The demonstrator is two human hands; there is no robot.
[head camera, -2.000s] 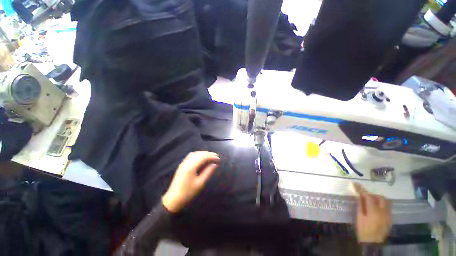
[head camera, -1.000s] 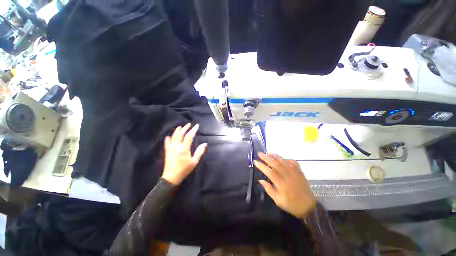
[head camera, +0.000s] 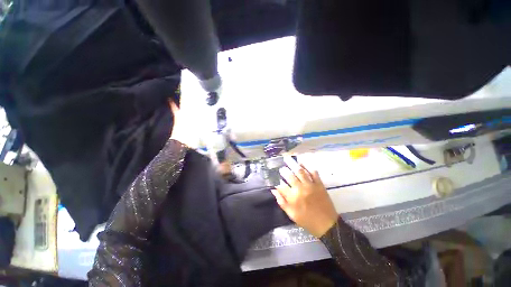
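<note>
The black garment panel (head camera: 190, 207) lies across the machine bed and hangs over its front edge. The white sewing machine head (head camera: 358, 132) with a blue stripe is above it. My left hand (head camera: 178, 120) is at the left end of the head, blurred and mostly hidden by it and glare; its grip does not show. My right hand (head camera: 305, 196) is just right of the presser foot area (head camera: 269, 171), fingers spread, fingertips near the metal parts. I see nothing held in it. The narrow strap cannot be made out.
A pale ring (head camera: 442, 186) lies on the bed at right, near the ruler edge (head camera: 381, 220). An orange-yellow lump (head camera: 358, 152) and a thin blue-green item (head camera: 399, 157) lie below the head. Black cloth (head camera: 392, 50) hangs above. A beige machine (head camera: 42, 221) stands at left.
The view has moved closer and tilted. My left hand has gone from the panel's front up to the head's left end. My right hand has moved from the strap up beside the presser foot.
</note>
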